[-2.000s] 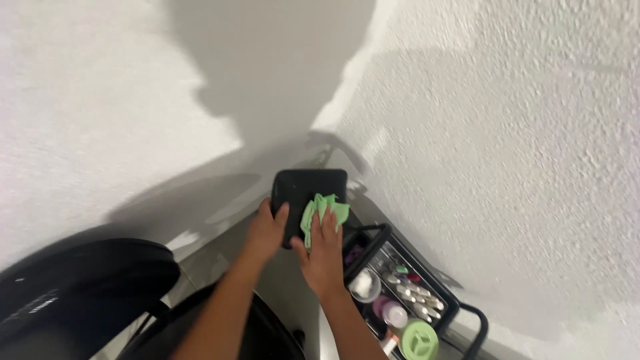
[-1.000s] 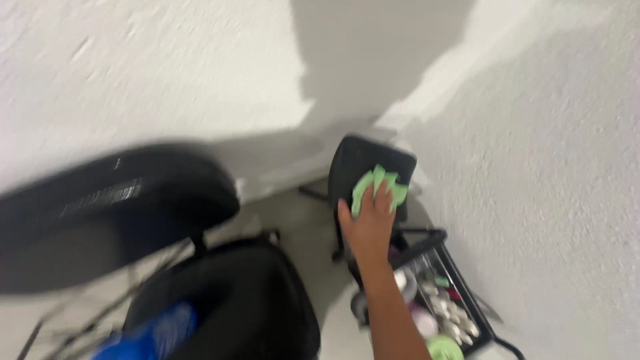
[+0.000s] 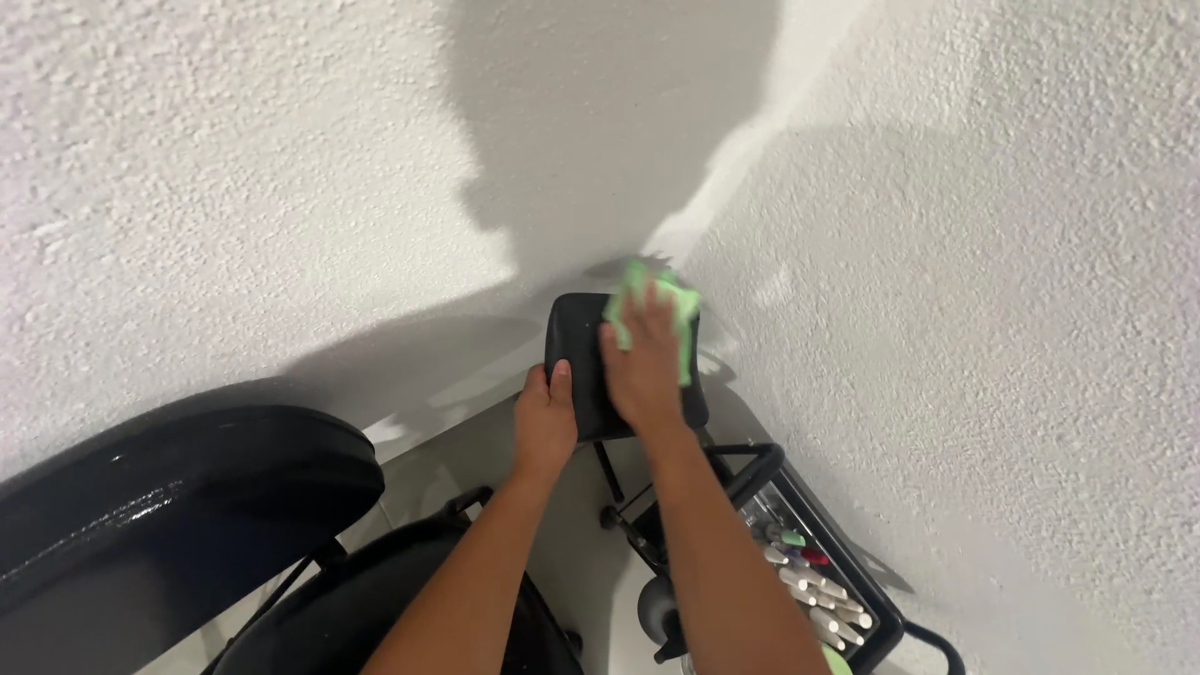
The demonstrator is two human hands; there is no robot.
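A small black padded rest (image 3: 586, 375) stands on a thin metal stand near the corner of two walls. My left hand (image 3: 547, 412) grips its left edge, thumb on top. Under the fingers of my right hand (image 3: 644, 361) a light green cloth (image 3: 682, 305) lies pressed against the pad's upper right part. Both that hand and the cloth are blurred, and they hide part of the pad.
White textured walls (image 3: 937, 281) meet behind the pad. At lower right stands a black trolley (image 3: 886, 614) with several white-ended markers or bottles (image 3: 825, 600) and a dark rounded bottle (image 3: 659, 609). A black chair's backrest (image 3: 187, 497) and seat (image 3: 375, 600) are at lower left.
My left hand, out of view one second ago, is back on the pad's left edge. My right hand and the cloth have moved to the pad's upper right. The view has shifted.
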